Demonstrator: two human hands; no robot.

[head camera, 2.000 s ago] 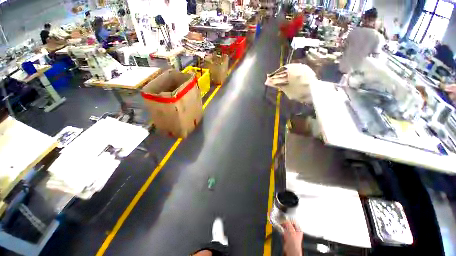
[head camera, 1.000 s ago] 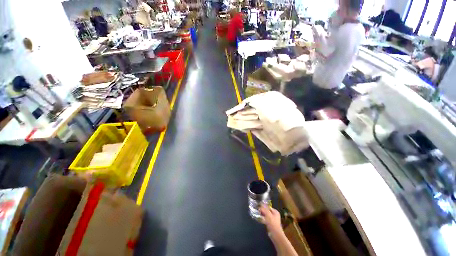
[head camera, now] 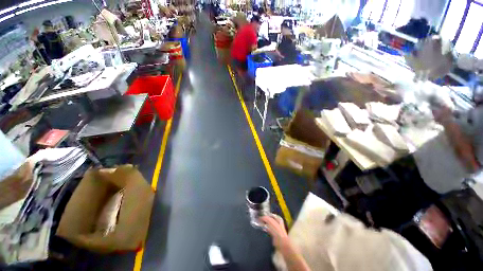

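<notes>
My right hand [head camera: 273, 225] reaches in from the bottom and holds a silver steel tumbler [head camera: 258, 207] by its side. The tumbler is upright with a dark open top, above the grey aisle floor. The fingers are blurred. My left hand is not in view. The white tip of a shoe [head camera: 217, 255] shows below on the floor.
The grey aisle [head camera: 204, 137] runs ahead between yellow lines. On the left are an open carton [head camera: 79, 233] and a red crate [head camera: 168, 98]. On the right are pale stacked pieces [head camera: 349, 243], a carton [head camera: 299, 159] and a laden table. People are at the right and ahead.
The view has moved forward along the aisle. The white bench, yellow crate and red-taped carton have left the picture. The tumbler is still in my right hand, now slightly further left in view.
</notes>
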